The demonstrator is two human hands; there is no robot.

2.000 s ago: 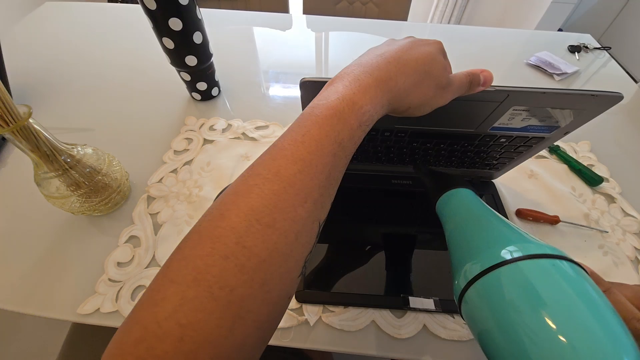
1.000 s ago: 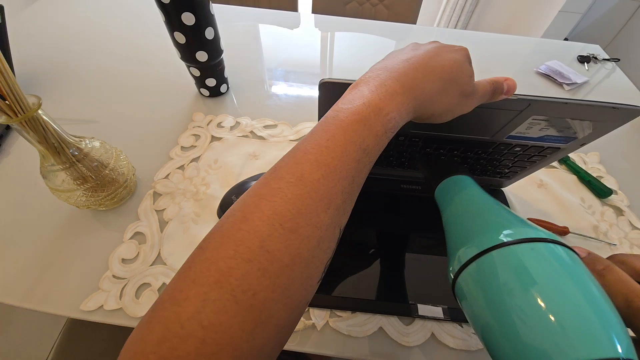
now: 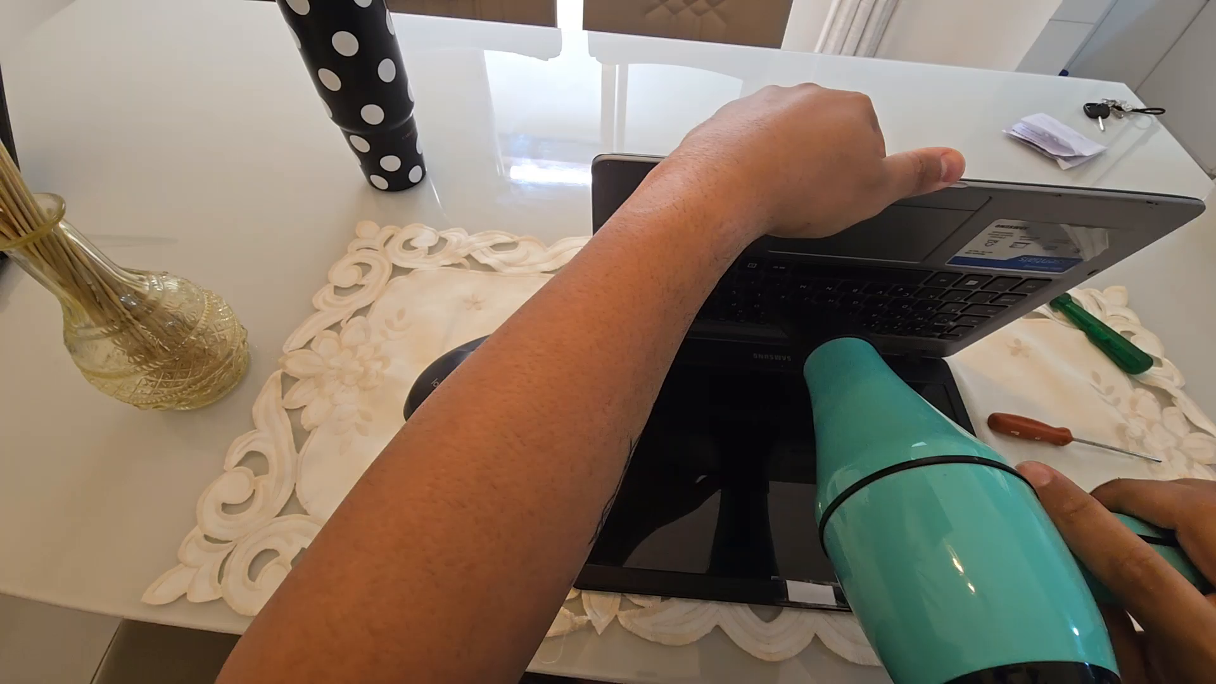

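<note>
A Samsung laptop lies with its dark screen (image 3: 722, 513) flat on a cream cutwork placemat (image 3: 380, 332), its keyboard half (image 3: 950, 302) raised at an angle. My left hand (image 3: 807, 157) grips the top edge of that raised half, thumb along the rim. At the right, my right hand (image 3: 1130, 541) holds a turquoise hair dryer (image 3: 940, 532) by its handle, nozzle pointed at the hinge and keyboard area. Whether the dryer touches the laptop cannot be told. My left forearm hides part of the laptop and of a dark rounded object (image 3: 439, 378).
An orange-handled screwdriver (image 3: 1031, 429) and a green-handled tool (image 3: 1102, 334) lie right of the laptop. Folded papers (image 3: 1054, 141) and keys (image 3: 1097, 112) are at the back right. A polka-dot tumbler (image 3: 366, 95) and a glass vase with sticks (image 3: 157, 342) stand at the left.
Both hands keep their holds on the laptop and the hair dryer. The dark rounded object, largely hidden two seconds ago, shows beside my left forearm. The view has shifted slightly.
</note>
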